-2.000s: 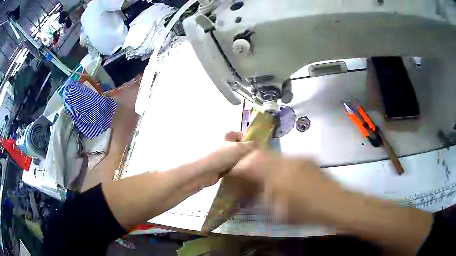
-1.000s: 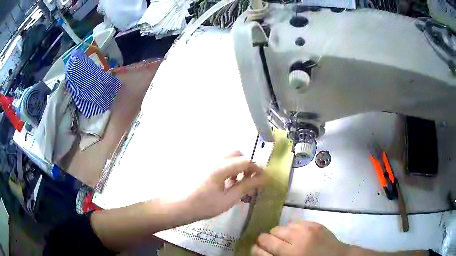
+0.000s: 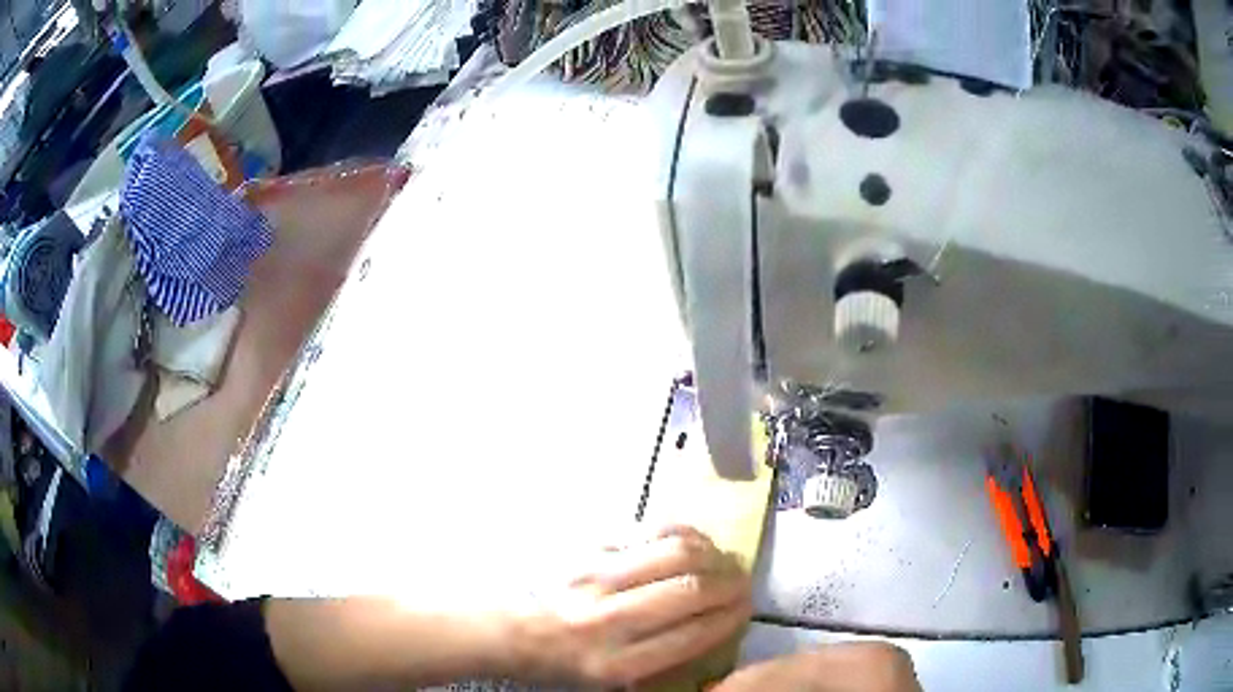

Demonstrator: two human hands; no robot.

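A yellow-green cut strip [image 3: 746,518] lies on the white table with its far end at the presser foot of the sewing machine [image 3: 865,189]. My left hand [image 3: 663,608] lies on the strip just in front of the foot, fingers bent over it; whether it pinches the strip or only presses it is hard to tell. My right hand [image 3: 818,668] is cut off by the bottom edge, beside the strip's near end; its fingertips are hidden. The strip's near part is mostly covered by my left hand.
Orange-handled thread snips [image 3: 1017,511], a thin brown tool [image 3: 1068,625] and a black phone-like rectangle [image 3: 1126,464] lie right of the needle. A striped cloth [image 3: 189,233] lies on the brown side board [image 3: 304,257] at left. Bundled cloth [image 3: 622,43] is behind the machine.
The view has shifted, so the machine sits lower. Less of the strip shows in front of the foot. My left hand now lies over the strip; my right hand is lower and more cut off.
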